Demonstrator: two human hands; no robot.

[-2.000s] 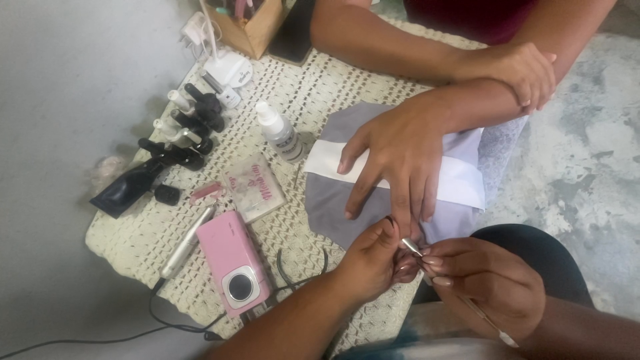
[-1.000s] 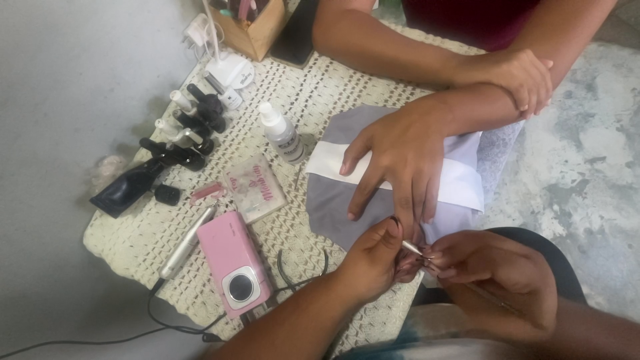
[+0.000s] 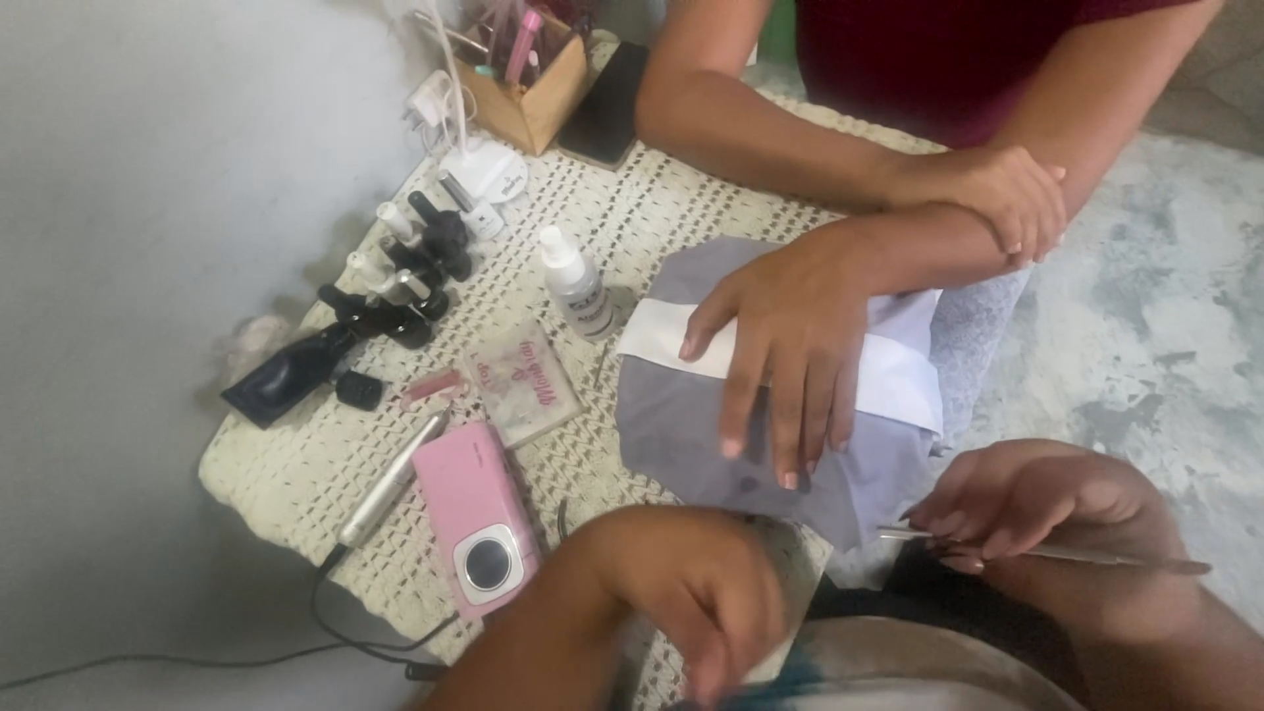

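Slightly blurred, my left hand (image 3: 706,592) hangs over the near table edge with its fingers pointing down; whether anything is in it is hidden. My right hand (image 3: 1037,504) holds a thin metal manicure tool (image 3: 904,533) at the right, its tip toward the cushion. Another person's hand (image 3: 800,346) lies palm down, fingers spread, on a grey cloth-covered cushion (image 3: 681,425) with a white band (image 3: 899,385). That person's other hand (image 3: 987,197) rests across the forearm. Neither of my hands touches theirs.
Left of the cushion are a white-capped bottle (image 3: 578,286), a clear flat case (image 3: 523,385), a pink device with a round dial (image 3: 479,518), a corded nail drill handpiece (image 3: 390,484) and several polish bottles (image 3: 434,237). Behind stand a wooden box (image 3: 533,99) and a dark phone (image 3: 604,109).
My left hand has let go of the other person's fingertip and moved down toward me. My right hand has drawn away to the right with the tool. The other person's hand stays on the cushion.
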